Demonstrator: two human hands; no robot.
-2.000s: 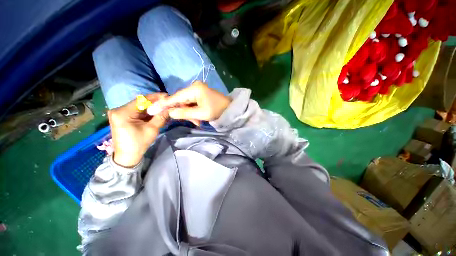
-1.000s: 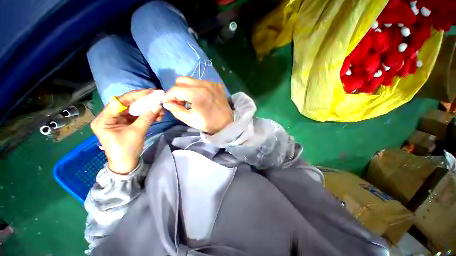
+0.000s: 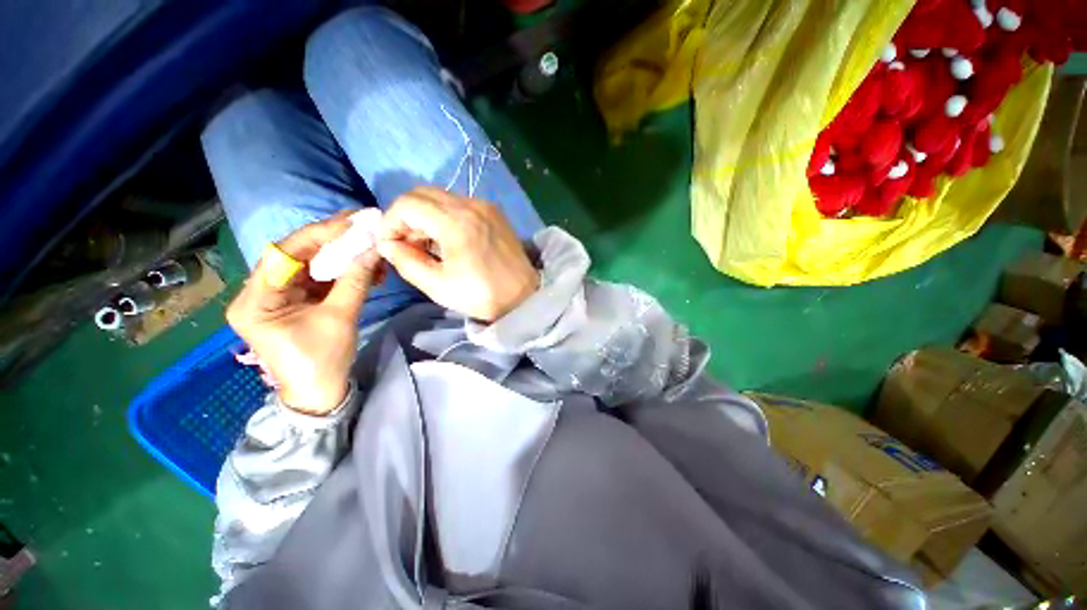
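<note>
A small pale pink-white plush piece [image 3: 345,253] is held above my lap. My left hand [image 3: 303,322] grips it between thumb and fingers, with a yellow band [image 3: 281,266] on one finger. My right hand [image 3: 460,253] is at the piece's right end, its thumb and forefinger pinched together there. What the right fingertips pinch is too small to tell; no needle can be made out. White thread ends [image 3: 471,153] lie on the jeans over my knee.
A blue mesh basket [image 3: 179,411] with a bit of pink stands left of me on the green floor. A yellow sack [image 3: 763,167] of red pieces [image 3: 882,141] is at upper right. Cartons [image 3: 876,483] lie at lower right. Blue cloth [image 3: 131,83] covers the upper left.
Compared with two seconds ago, the plush piece is now exposed between the hands, and the left hand has turned and opened outward. Since one second ago the hands have shifted only slightly.
</note>
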